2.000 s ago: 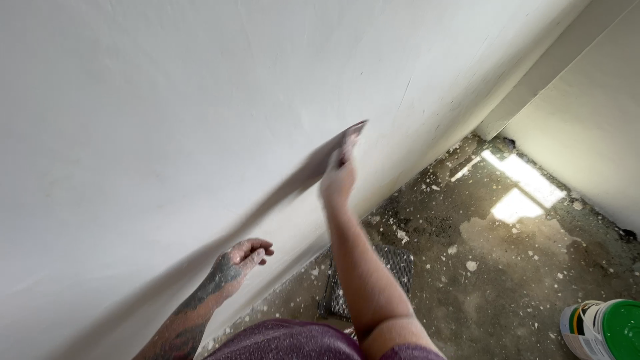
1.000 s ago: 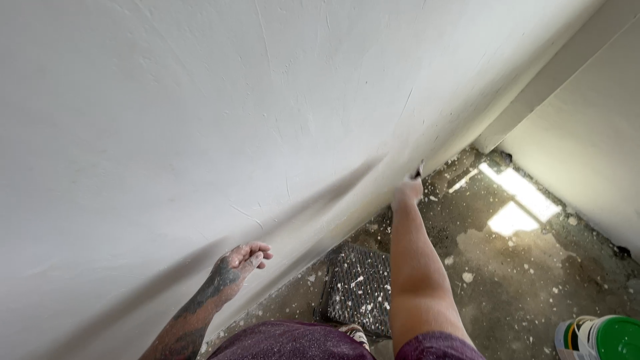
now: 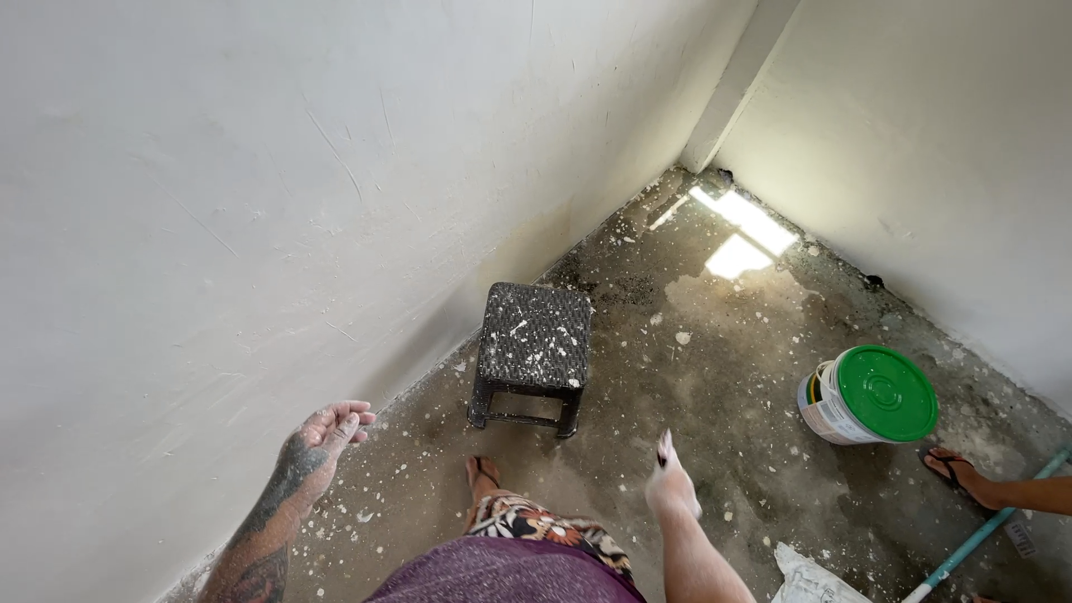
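Note:
My left hand point(image 3: 331, 427), dusted with pale powder, is beside the white wall point(image 3: 251, 276) with its fingers loosely bent and nothing visible in it. My right hand point(image 3: 672, 486) is over the floor, away from the wall, closed around a thin flat scraping tool point(image 3: 665, 445) seen nearly edge-on; its shape is mostly hidden. Fine scratches and ridges mark the wall surface. Between and beyond my hands, a dark woven-pattern plastic stool point(image 3: 538, 339) splashed with white stands by the wall.
A bucket with a green lid point(image 3: 886, 394) stands on the spattered concrete floor point(image 3: 720, 352) at right. Near it are another person's sandalled foot point(image 3: 963, 473) and a teal pole point(image 3: 976, 532). A white bag point(image 3: 808, 578) lies at the bottom edge. A second wall point(image 3: 938, 167) meets the corner.
My right hand has come away from the wall, back towards my body, with the tool in it. My left hand stays beside the wall. The view has shifted, showing more floor and the whole stool.

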